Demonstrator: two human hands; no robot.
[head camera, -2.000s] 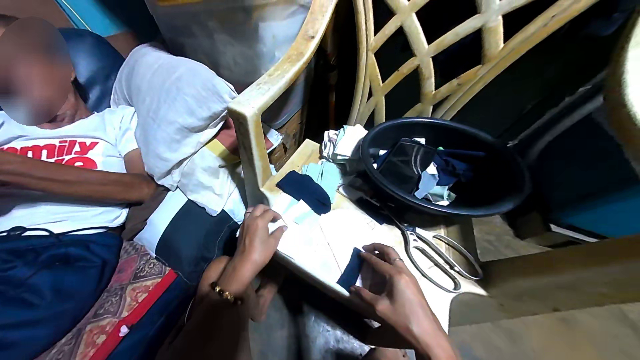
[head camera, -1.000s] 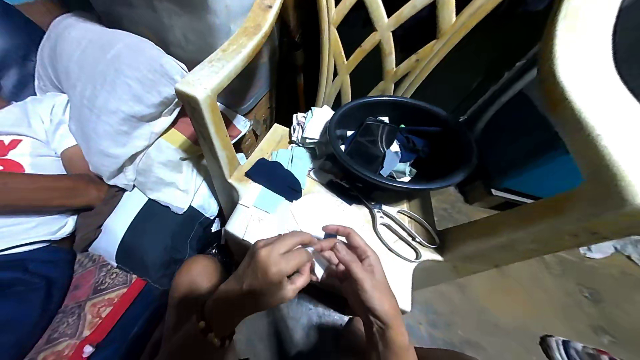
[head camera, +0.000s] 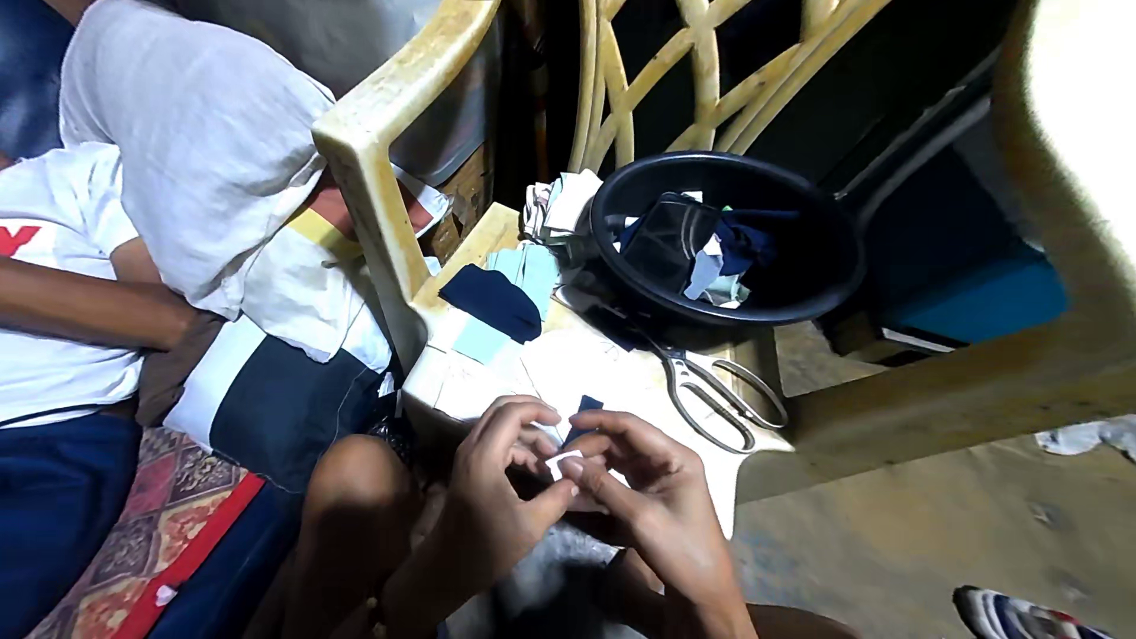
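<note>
A small white piece (head camera: 564, 463), of cloth or paper, is pinched between the thumb and fingers of my right hand (head camera: 652, 497). The fingertips of my left hand (head camera: 501, 493) meet its other side; whether they grip it is hard to tell. Just behind my fingers a dark blue scrap (head camera: 586, 417) lies on the seat of a cream plastic chair (head camera: 621, 373). Farther back on the seat are a folded navy cloth (head camera: 493, 303), pale green pieces (head camera: 528, 271) and metal scissors (head camera: 710, 399) with their handles toward me.
A black plastic basin (head camera: 728, 311) holding cloth scraps and a dark flat object stands on the seat, beside a stack of pale pieces (head camera: 568, 202). The chair's armrest (head camera: 368, 115) rises at left. Beyond it a person (head camera: 71, 328) lies near a white pillow (head camera: 195, 151).
Two seconds ago my hands were apart over the seat; now they are together, with a small white piece at the fingertips. The view has shifted right.
</note>
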